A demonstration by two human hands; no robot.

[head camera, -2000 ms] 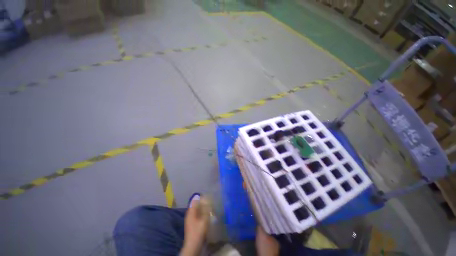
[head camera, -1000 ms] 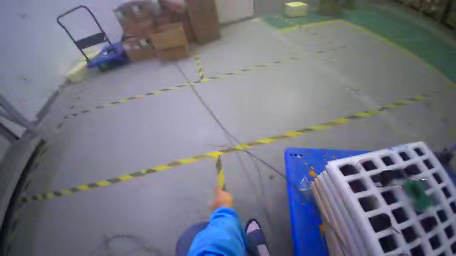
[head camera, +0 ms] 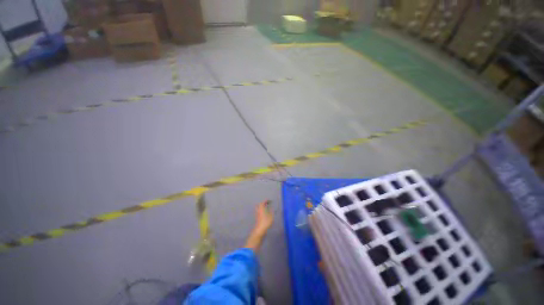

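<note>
A stack of white foam trays (head camera: 355, 238) sits on the blue deck of a hand truck (head camera: 295, 238). Dark parts fill many square pockets, and a green piece (head camera: 413, 222) lies on the top tray. A clear scrap (head camera: 301, 219) is at the stack's left side. My left hand (head camera: 263, 218), in a blue sleeve, is over the floor left of the deck; it is blurred, and whether it holds anything is unclear. A small orange-tan patch at the stack's lower left side is too unclear to name. My right hand cannot be made out.
A crumpled clear scrap (head camera: 201, 251) lies on yellow-black floor tape (head camera: 143, 208). A thin dark line (head camera: 247, 127) crosses the view to the deck. The push handle (head camera: 513, 176) stands right. Brown cartons (head camera: 132, 37) stand far left, a pale yellow box (head camera: 293, 24) at the back.
The view swung left, then partly back right. My left hand has moved forward, closer to the deck's left edge. A clear scrap now shows on the floor tape. The right hand seen earlier is gone from view.
</note>
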